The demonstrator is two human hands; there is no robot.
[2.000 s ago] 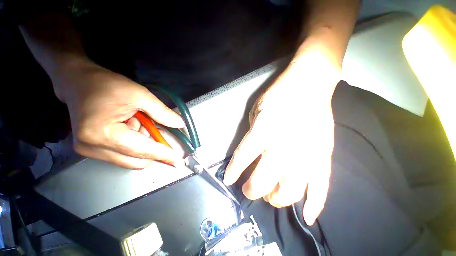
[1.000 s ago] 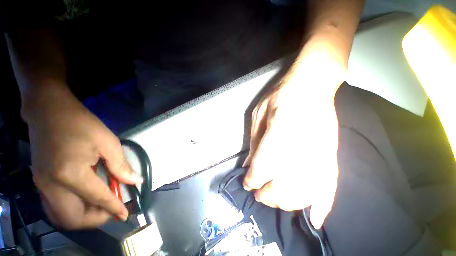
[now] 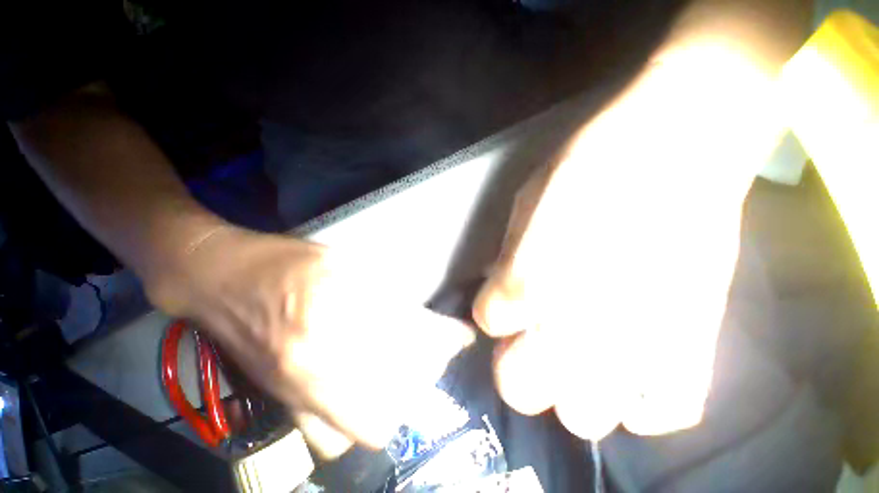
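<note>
My left hand (image 3: 617,289), overexposed, enters from the upper right, with curled fingers gripping the dark cloth (image 3: 771,385). My right hand (image 3: 357,337) enters from the upper left. It is blurred and glaring; its fingertips meet the cloth's edge beside my left hand, and their grip is unclear. The scissors (image 3: 210,390) stand at the lower left with red handles up and blades hidden at the pale block (image 3: 275,464). The shiny presser foot area (image 3: 453,457) with a blue spot is at the lower centre, partly behind my right fingers. A pale line shows below my left fingers.
A bright yellow shape (image 3: 848,125) stands at the right edge, close to my left wrist. The white table (image 3: 410,226) has a speckled strip (image 3: 386,197) along its near edge. Dark clothing fills the top. Grey metal parts lie at the lower left.
My right hand carried the scissors left to the pale block, released them there, and moved back right to the cloth edge. My left hand shifted slightly right; the cloth under it moved.
</note>
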